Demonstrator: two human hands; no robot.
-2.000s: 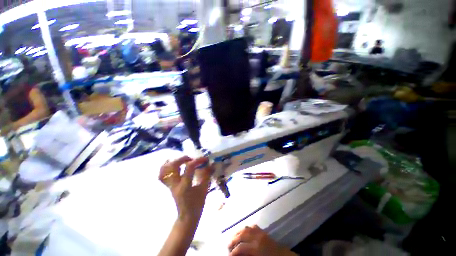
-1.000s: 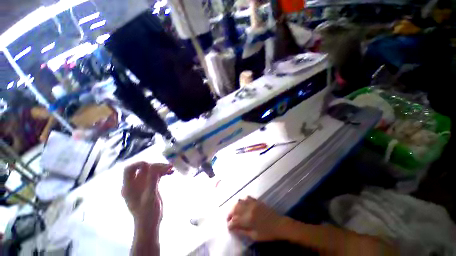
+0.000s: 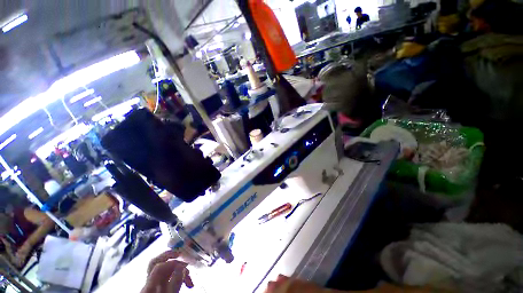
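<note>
The white JACK sewing machine (image 3: 246, 197) stands on the bright white table (image 3: 287, 240). My left hand (image 3: 167, 274) is at the lower left, beside the needle area (image 3: 221, 252), with its fingers bent; any thread or cloth in it cannot be made out. My right hand (image 3: 289, 284) is at the bottom edge by the table's front, mostly cut off; what it holds is hidden. Thread snips with red-orange handles (image 3: 280, 212) and a thin dark tool (image 3: 301, 205) lie under the machine arm. Any white cloth on the table is lost in the glare.
The grey ruled table edge (image 3: 338, 229) runs along the right. Beyond it are a green basket (image 3: 424, 182) with pale scraps and a crumpled white cloth heap (image 3: 459, 257). A dark cloth-like shape (image 3: 157, 151) hangs behind the machine head. A small thread spool (image 3: 256, 136) stands behind it.
The view has turned and shifted, so the machine appears larger and more tilted. Both hands now sit lower in the picture, the right nearly out of it. My left hand remains near the needle end.
</note>
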